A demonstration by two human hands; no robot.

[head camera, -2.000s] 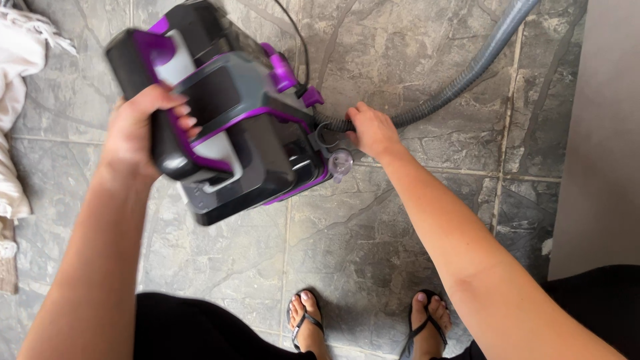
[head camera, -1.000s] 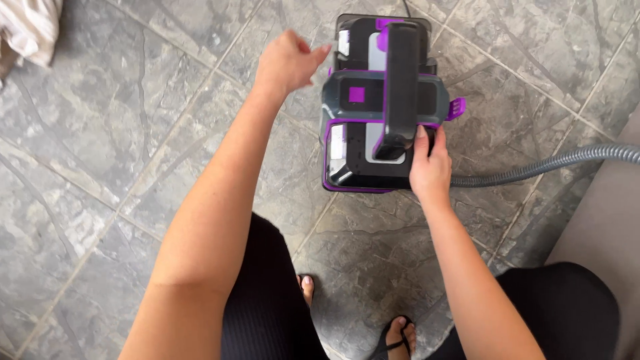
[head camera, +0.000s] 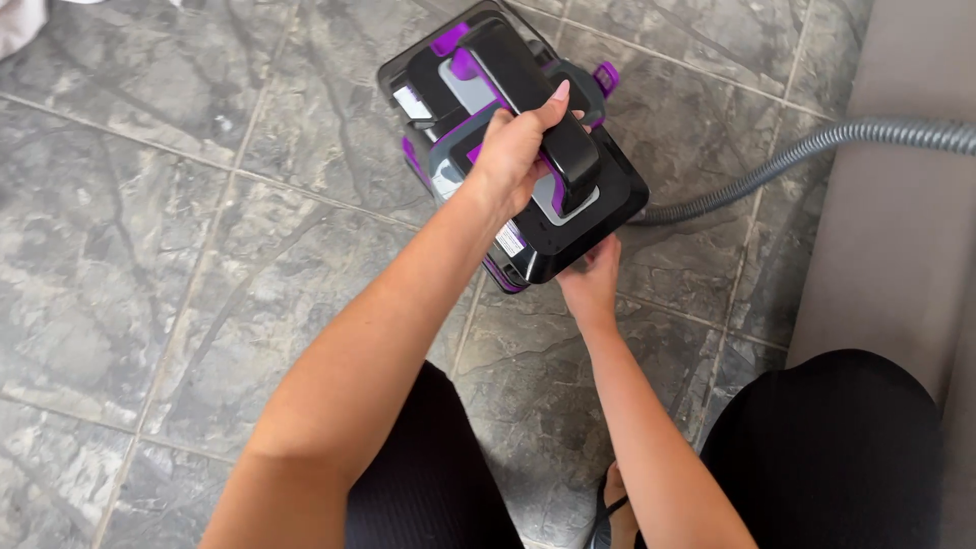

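Observation:
A black, grey and purple portable carpet cleaner [head camera: 610, 183] is seen from above over the tiled floor. My left hand [head camera: 518, 156] is wrapped around its thick black carry handle [head camera: 507, 65]. Low at the near right end of the machine is my right hand [head camera: 595, 278], its fingertips partly hidden beneath the body, so its grip cannot be made out. From that same end a grey corrugated hose [head camera: 770, 171] runs off to the right. Purple clips [head camera: 606, 78] stick out from the machine's sides.
Grey stone-patterned tiles [head camera: 252, 305] make up the floor. Along the right side is a smooth grey-brown surface [head camera: 877, 213], with the hose passing over it. Pale fabric [head camera: 19, 27] lies at the top left. My sandalled foot [head camera: 621, 507] is near the bottom.
My left hand, free of the machine one second ago, has taken hold of the handle. My right hand has moved from beside the handle to the machine's near end. The machine has turned.

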